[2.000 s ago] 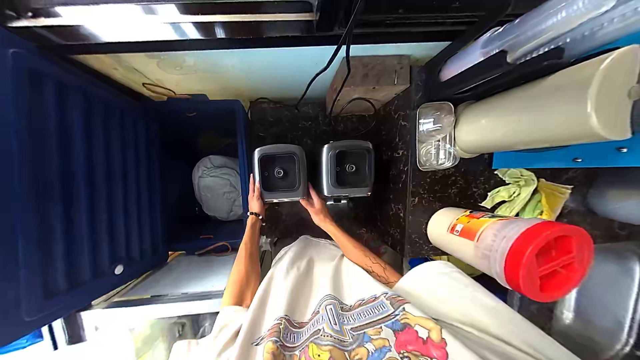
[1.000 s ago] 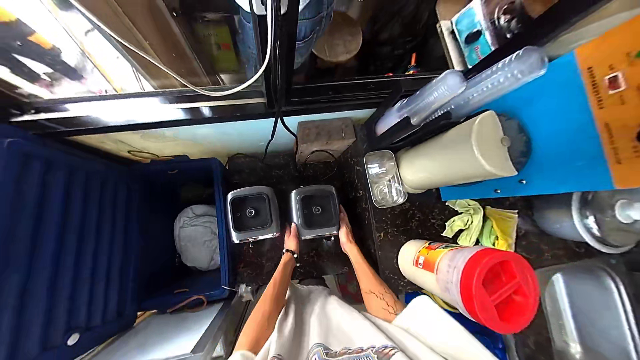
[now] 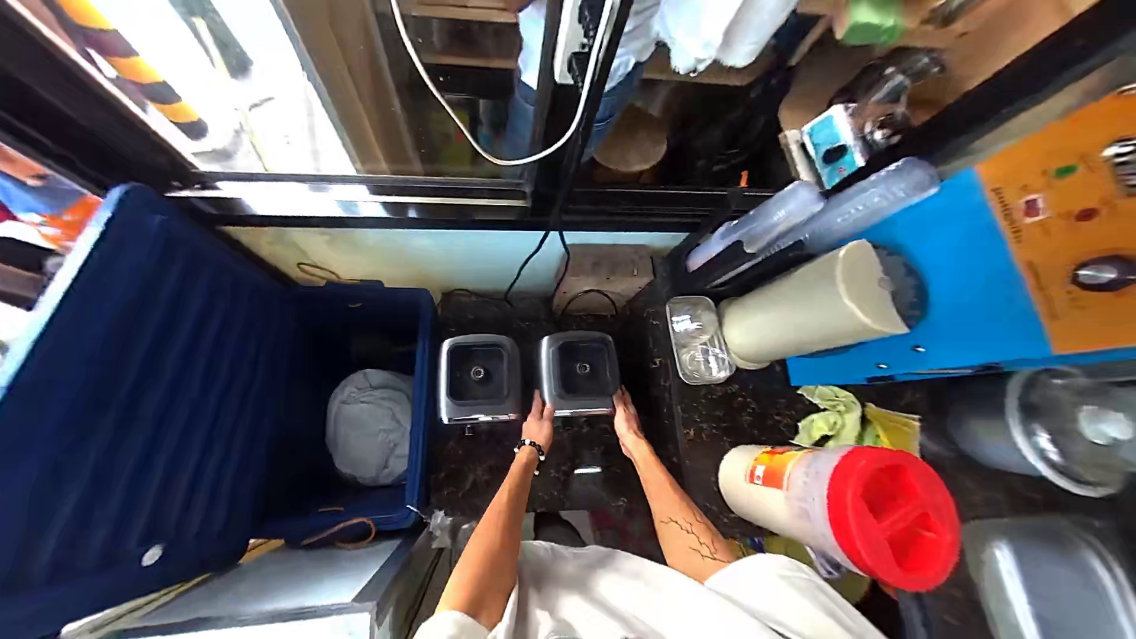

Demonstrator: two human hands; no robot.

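Note:
Two square grey appliance bases with dark recessed tops and a round drive fitting in the middle, which look like blender bases, stand side by side on a dark speckled counter. My left hand [image 3: 538,428] touches the lower left corner of the right base [image 3: 579,371], near the gap. At that base's lower right corner rests my right hand [image 3: 627,422]. Both hands hold this base between them. The left base [image 3: 479,376] stands a short gap away, untouched.
An open blue cooler [image 3: 422,373] with a grey bundle [image 3: 371,428] stands left. On the right are a clear tray [image 3: 701,351], a beige pitcher [image 3: 812,306], a green cloth [image 3: 832,417] and a red-lidded container [image 3: 892,517]. Black cords run behind the bases.
Two seconds ago my hands were on the left base; now they are at the right one. The view has shifted, showing more of the window and the blue and orange machine.

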